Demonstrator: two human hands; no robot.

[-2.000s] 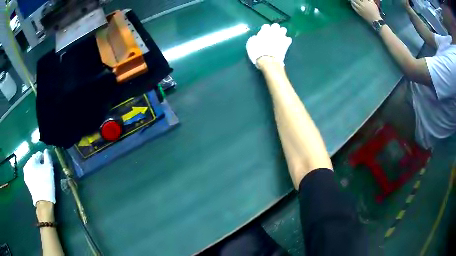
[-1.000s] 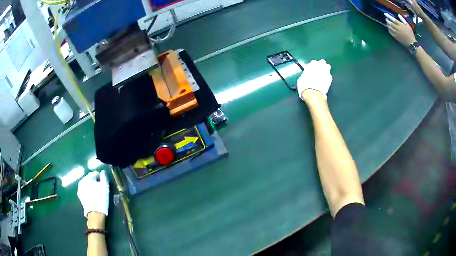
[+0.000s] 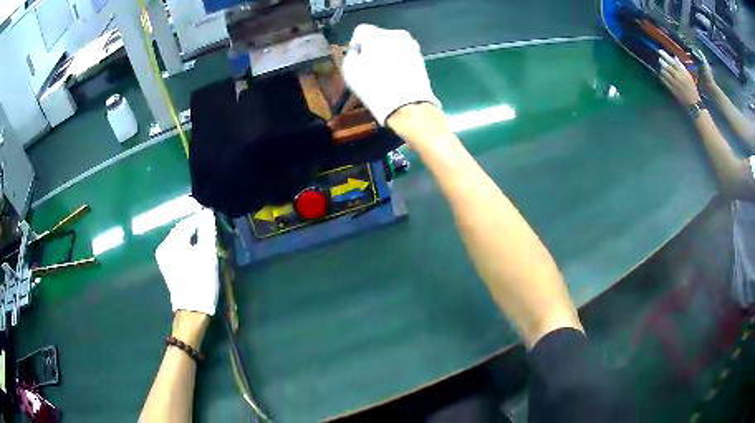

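My gloved right hand (image 3: 385, 73) is at the orange-brown fixture (image 3: 352, 124) on top of the press. A thin dark edge of a phone frame (image 3: 343, 99) shows beside its fingers; the glove hides the rest. The silver press head (image 3: 290, 54) is raised just left of the hand. A black cloth (image 3: 257, 136) covers the press's left and front. My gloved left hand (image 3: 190, 258) is curled left of the press base, beside the hose; whether it holds anything is unclear. The red button (image 3: 311, 202) sits between yellow arrows on the front panel.
Guide rails (image 3: 64, 266) lie far left, with a dark frame between them. A small frame (image 3: 40, 365) and a crumpled red item (image 3: 37, 405) are at the lower left. A white bottle (image 3: 121, 118) stands behind the belt (image 3: 464, 206). Another person's hands (image 3: 680, 81) work at far right.
My right hand has moved left from the belt to the fixture, and the phone frame is gone from its spot there. My left hand has shifted closer to the press. The view has turned right.
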